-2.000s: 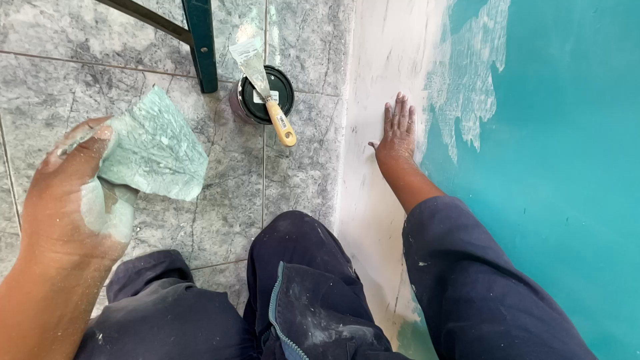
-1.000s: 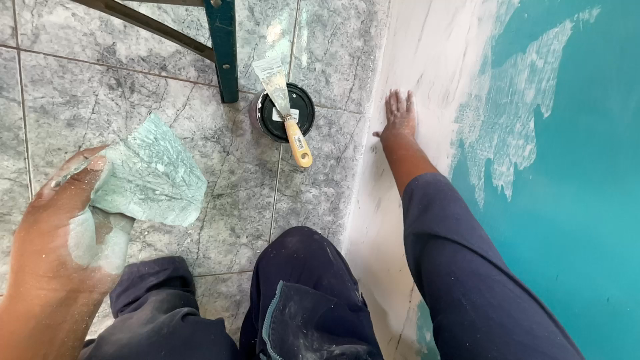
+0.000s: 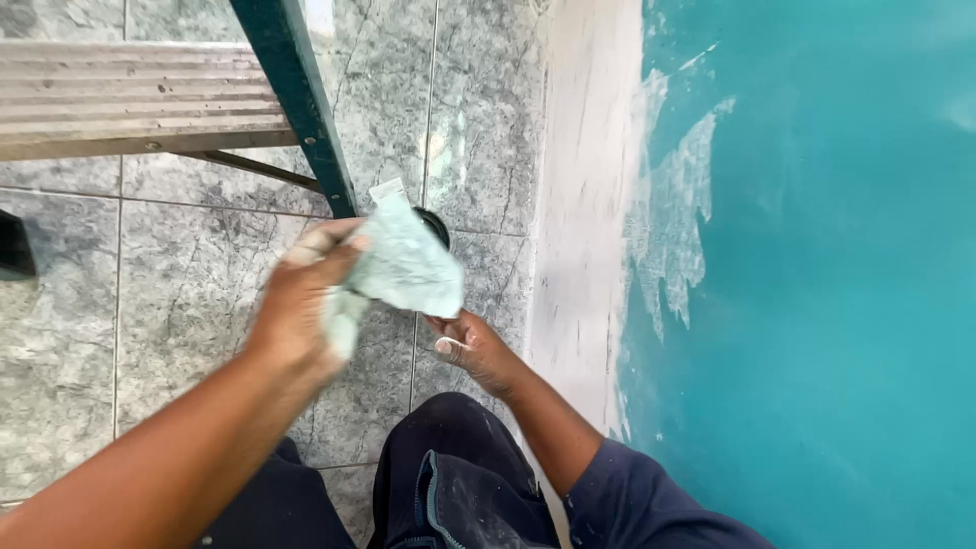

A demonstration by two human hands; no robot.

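My left hand, dusted white, grips a worn, pale green sheet of sandpaper over the middle of the view. Behind the sheet, the metal blade of a putty knife shows at its tip and the black lid of a round can at its edge; the knife's handle is hidden. My right hand is at the lower edge of the sheet, its fingertips partly covered, so whether it holds anything cannot be told. To the right runs a white filled strip along the teal wall.
A stepladder with a dark green rail and a ridged metal step stands at the upper left. Grey marbled floor tiles lie below. A dark object sits at the left edge. My knees are at the bottom.
My right hand has left the white strip on the wall and moved left over the floor. My left hand has carried the sandpaper right, over the can and putty knife. The view has shifted.
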